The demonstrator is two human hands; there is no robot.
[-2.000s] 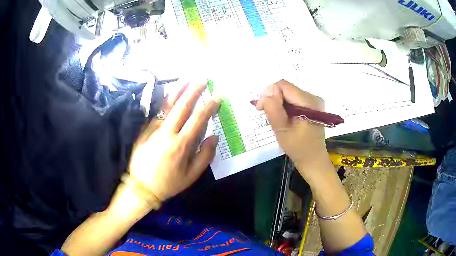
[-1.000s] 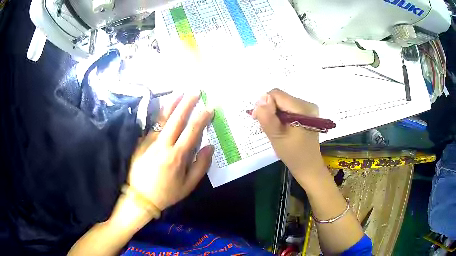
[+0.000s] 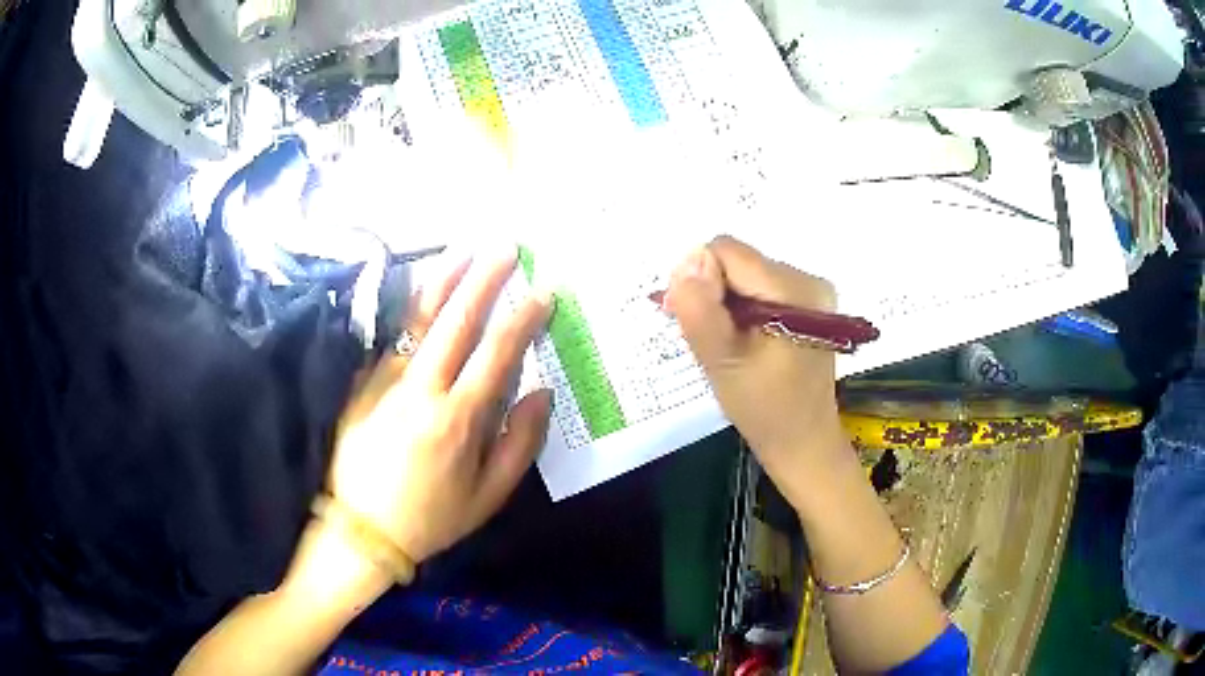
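Observation:
A printed sheet (image 3: 588, 456) with green, yellow and blue bars lies on the machine table, its middle washed out by the lamp. My left hand (image 3: 443, 409) lies flat on its left edge, fingers slightly apart, holding nothing. My right hand (image 3: 760, 350) holds a dark red pen (image 3: 813, 324), its tip at the sheet. A dark garment (image 3: 119, 436) fills the left side. A shinier blue-navy piece (image 3: 251, 244) with a white strip (image 3: 371, 297) lies below the needle area.
The white sewing machine head (image 3: 951, 53) with blue lettering spans the top. A thin dark tool (image 3: 1061, 218) lies at the right of the table. A yellow-edged frame (image 3: 985, 423) with a wooden board stands lower right. A denim-clad part of a person (image 3: 1167, 515) shows at the right edge.
The view has shifted slightly, so the sheet and machine sit a little further left. Both hands keep nearly the same places; the right hand with the pen has moved only slightly over the sheet.

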